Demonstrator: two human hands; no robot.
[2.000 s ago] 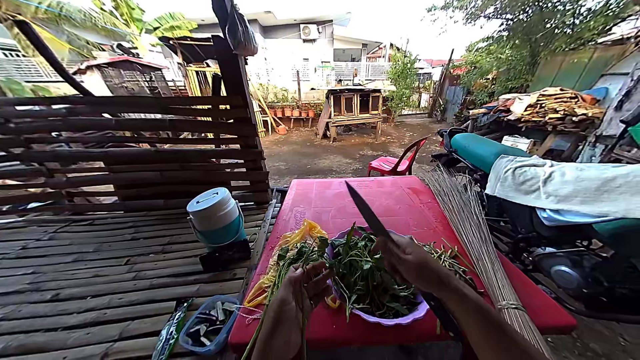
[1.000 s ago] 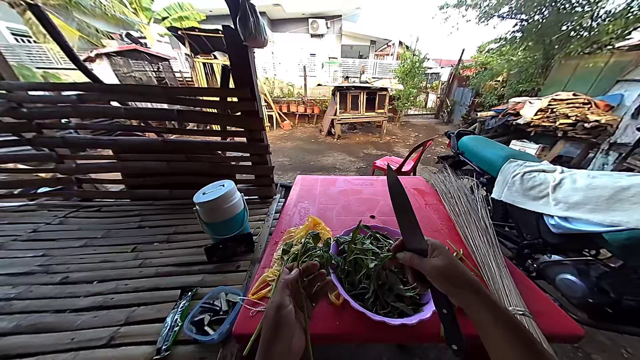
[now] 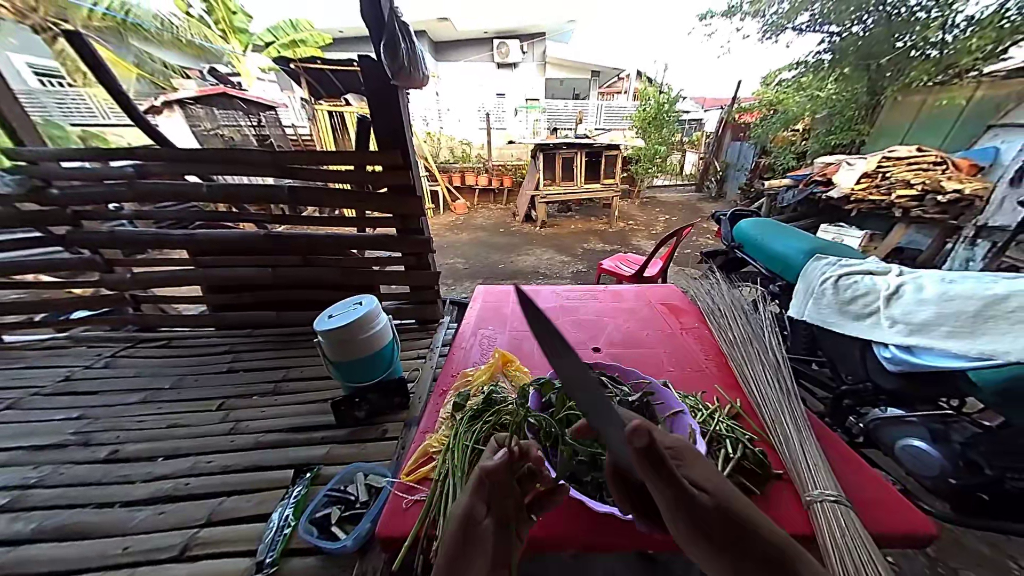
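My left hand (image 3: 508, 488) is closed around thin green stems of a leafy vegetable, at the left side of a purple plastic bowl (image 3: 684, 420). My right hand (image 3: 668, 472) grips a large knife (image 3: 564, 364), its blade slanting up and left above the bowl. Picked leaves (image 3: 588, 440) fill the bowl. Long leafy stems (image 3: 472, 428) lie over a yellow plastic bag (image 3: 500, 364) on the table's left side. Cut stems (image 3: 728, 440) are heaped right of the bowl. The knife's handle is hidden by my right hand.
The bowl stands on a red plastic table (image 3: 592, 312). A stick broom (image 3: 768, 376) lies along its right edge, beside a motorcycle (image 3: 904, 400). On the slatted bamboo platform at left are a drink cooler (image 3: 358, 340) and a plastic tub (image 3: 344, 512). A red chair (image 3: 648, 260) stands beyond the table.
The knife blade was more upright a second ago and now leans further left. My right hand has moved left over the bowl. My left hand stays near the bowl's left side.
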